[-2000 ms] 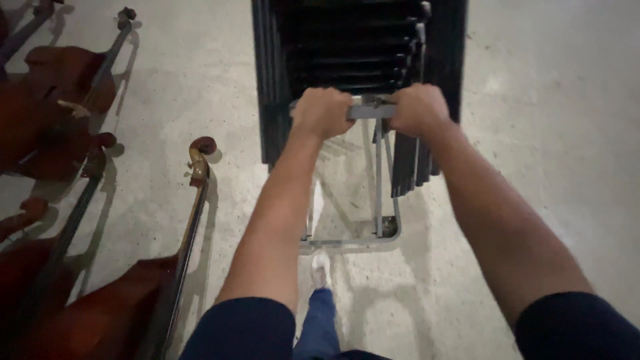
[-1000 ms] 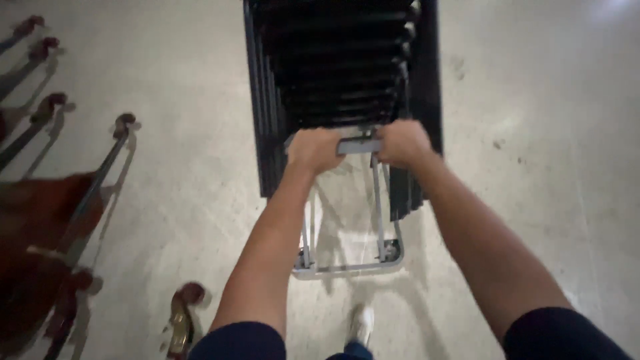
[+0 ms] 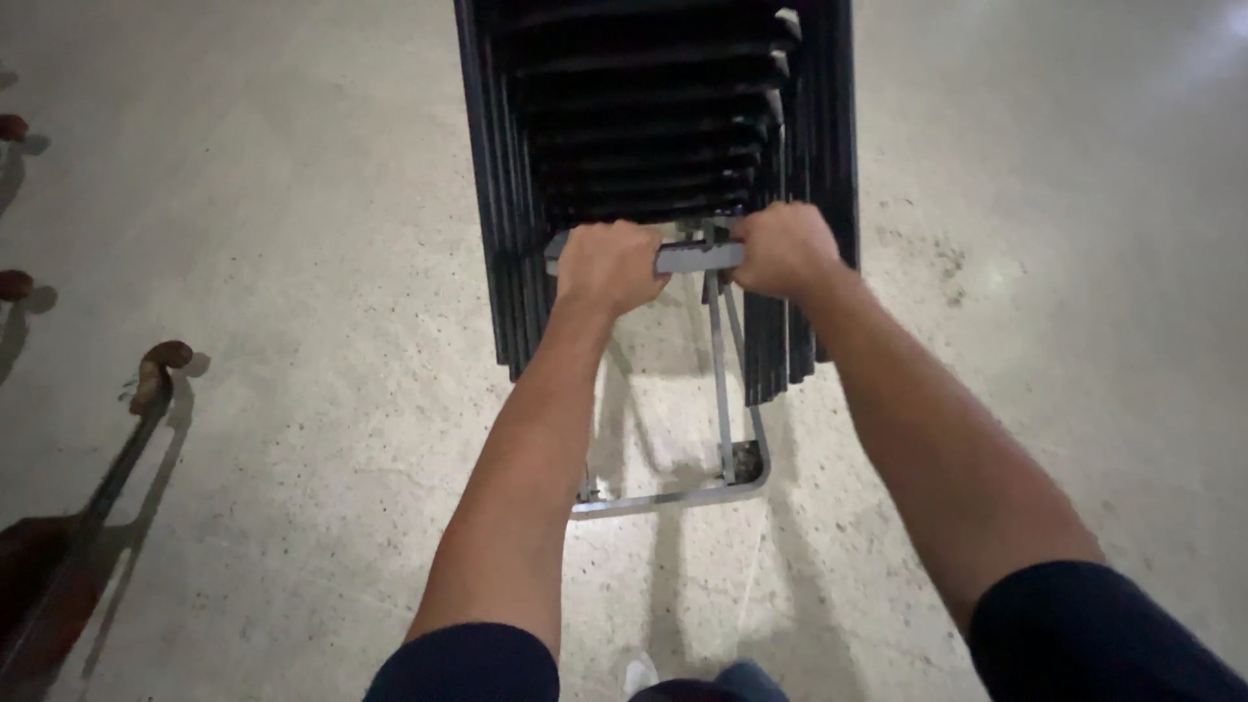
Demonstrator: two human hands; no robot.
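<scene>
Both of my hands grip the grey metal handle bar of a wheeled cart frame. My left hand is closed around its left part, and my right hand around its right end. Just beyond the bar stands a tall stack of black chairs or stands, their dark legs hanging down on both sides; which kind they are I cannot tell for certain. Below the bar, grey tubes run down to the cart's base frame near the floor.
At the lower left a double bass or cello lies on the speckled pale floor, its neck and scroll pointing up and right. More scrolls show at the left edge. One light shoe shows at the bottom.
The string instruments have slid toward the left and bottom of the view as I and the cart move along the floor. Both hands have kept their hold on the bar.
</scene>
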